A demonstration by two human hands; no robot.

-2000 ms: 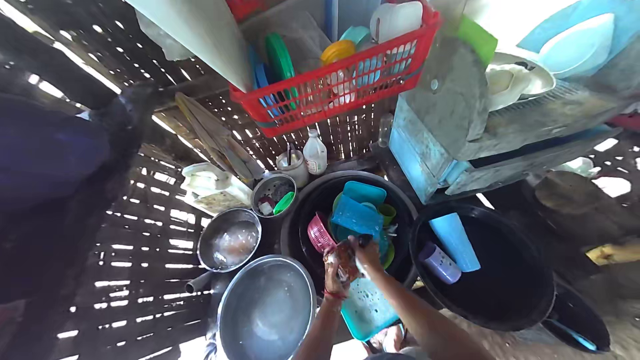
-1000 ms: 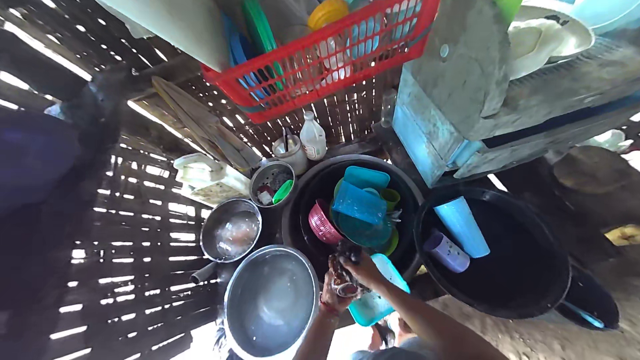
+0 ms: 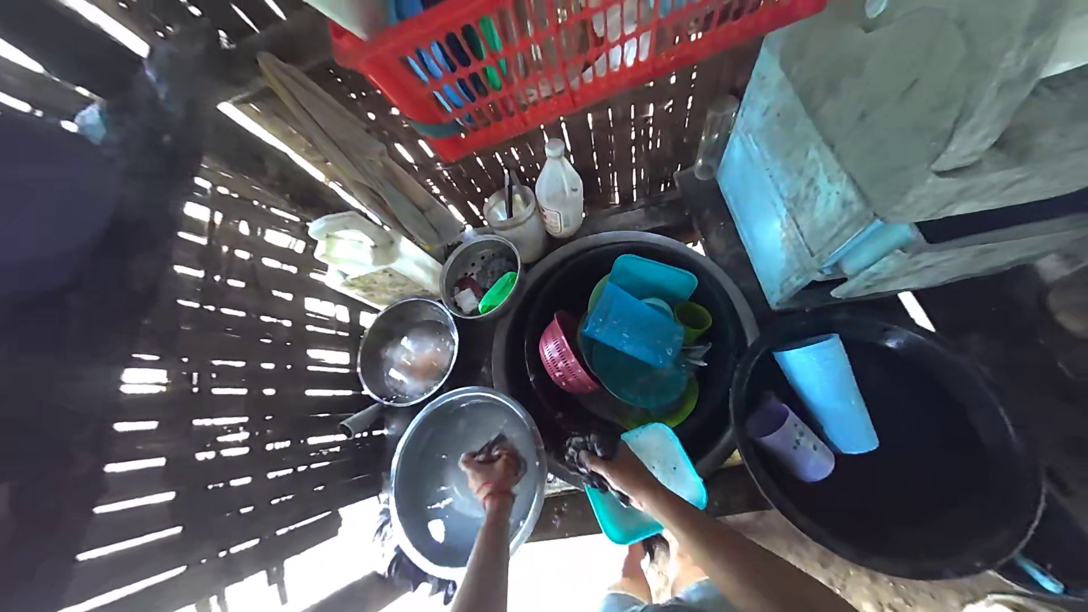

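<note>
My left hand (image 3: 493,473) is closed on a dark wad, over the grey metal basin (image 3: 463,527) that holds cloudy water. In my right hand (image 3: 616,472) is a dark, crumpled scrubber or cloth (image 3: 595,455), held beside a turquoise plastic tray (image 3: 663,463) at the front rim of the large black tub (image 3: 510,340). Inside the tub lie a pink perforated bowl (image 3: 563,355), a blue rectangular container (image 3: 633,325), a yellow-green cup (image 3: 693,318) and several other dishes. What the left fingers hold is mostly hidden.
A metal pot (image 3: 408,350) and a strainer (image 3: 481,276) with a green piece stand at left. Behind are a white bottle (image 3: 559,191) and a red plastic basket (image 3: 586,76). At right, a wide black pan (image 3: 892,544) holds a blue cup (image 3: 826,393) and a purple cup (image 3: 790,442).
My hands were together at the black tub's front edge; they are now apart. My left hand has moved left over the grey basin, while my right stays near the tub's rim.
</note>
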